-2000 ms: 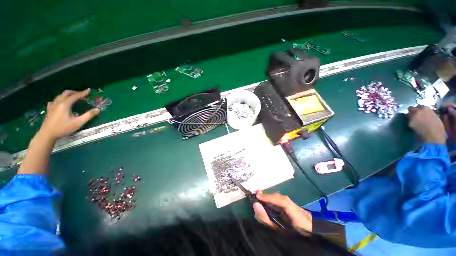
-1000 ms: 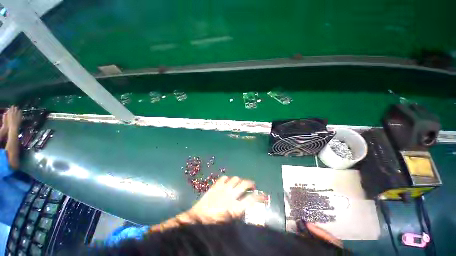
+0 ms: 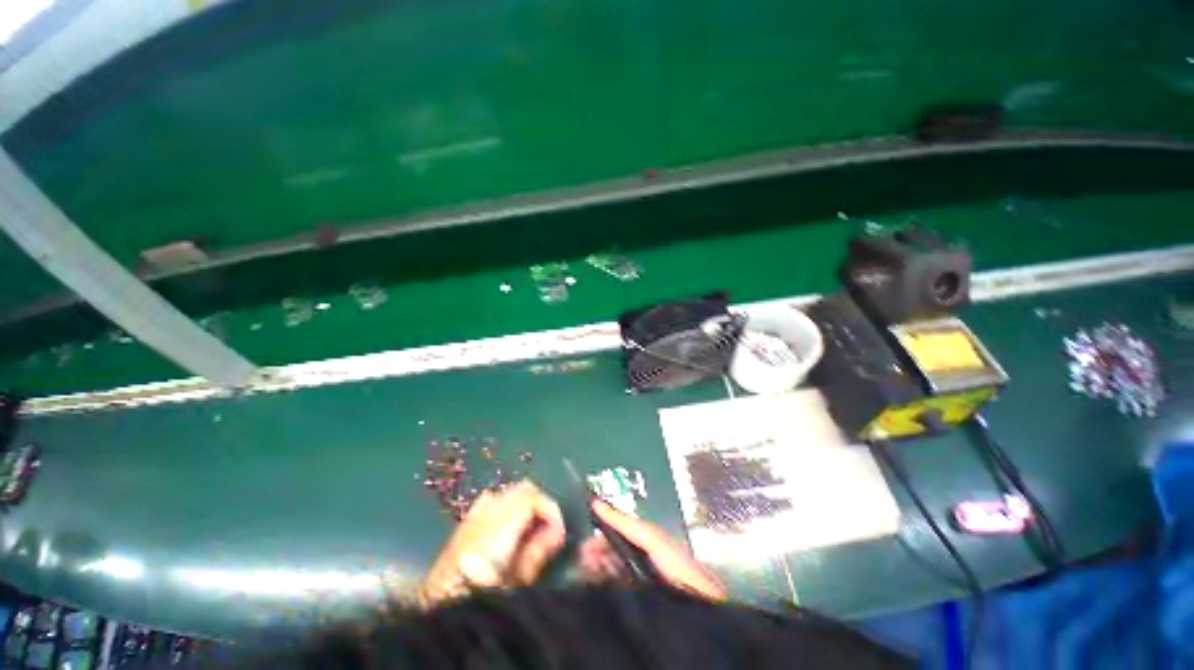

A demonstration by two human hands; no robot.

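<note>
A small green and silver-white circuit board (image 3: pixel 618 490) lies on the dark green bench in front of me. My right hand (image 3: pixel 652 547) is just below it, holding the dark soldering iron (image 3: pixel 575 487), whose thin tip points up between my hands. My left hand (image 3: pixel 504 534) is beside the iron, at the lower edge of the loose pile of dark red components (image 3: pixel 452 471). Its fingers are bent together. Blur hides whether they hold anything. Hair covers the lower parts of both hands. The pale card (image 3: pixel 838 491) with dark slender pieces (image 3: pixel 736 484) lies right of the board.
Behind the card are a black fan (image 3: pixel 678 346), a white tub (image 3: pixel 814 351) and the soldering station (image 3: pixel 858 380) with its holder and yellow sponge (image 3: pixel 943 351). Cables and a pink device (image 3: pixel 991 516) lie right. More boards (image 3: pixel 553 282) are on the belt. A blue sleeve (image 3: pixel 1172 563) is at right.
The view has swung back to the right since the middle frame. My left hand came from the belt to the bench. The iron has moved from over the card to left of the board.
</note>
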